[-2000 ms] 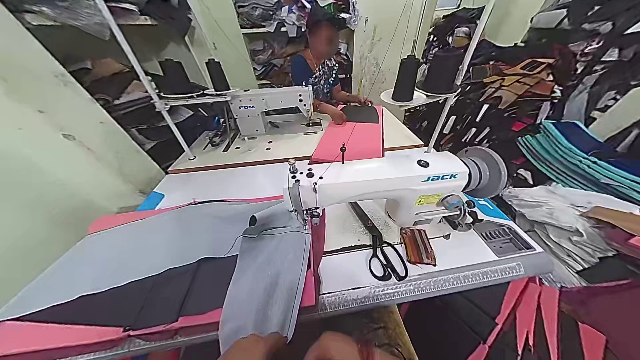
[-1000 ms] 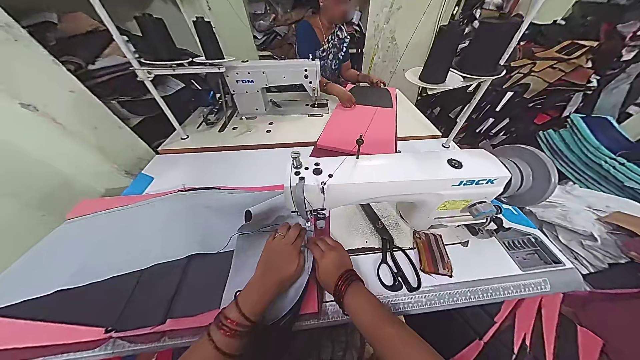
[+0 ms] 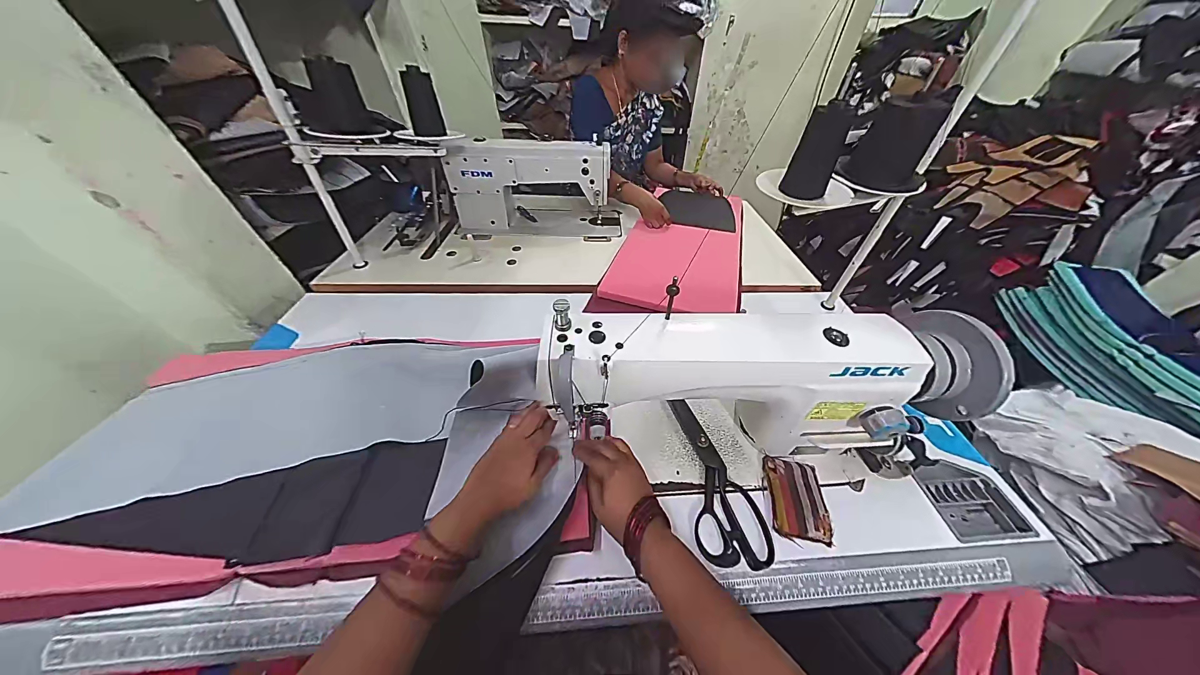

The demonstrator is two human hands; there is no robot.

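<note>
A white Jack sewing machine [image 3: 731,361] stands in front of me, its needle and presser foot over light grey fabric [image 3: 502,553]. My left hand [image 3: 511,464] lies on this fabric just left of the presser foot, fingers bent, pressing on it. Close to the right of the foot, my right hand [image 3: 611,478] holds the fabric's edge between thumb and fingers. Grey, black and pink panels [image 3: 253,412] spread across the table at left. Black-handled scissors [image 3: 727,506] lie under the machine arm, beside a small striped fabric piece [image 3: 797,499].
A ruler tape [image 3: 862,579] runs along the table's front edge. Behind stands a second sewing machine [image 3: 525,183], where a co-worker handles pink and black pieces [image 3: 680,258]. Thread cones [image 3: 816,150] stand at the back right, stacked teal pieces [image 3: 1097,352] at the right.
Two seconds ago both hands were low at the table's front edge; they have since moved up to the fabric beside the presser foot. Over the last second they have barely moved.
</note>
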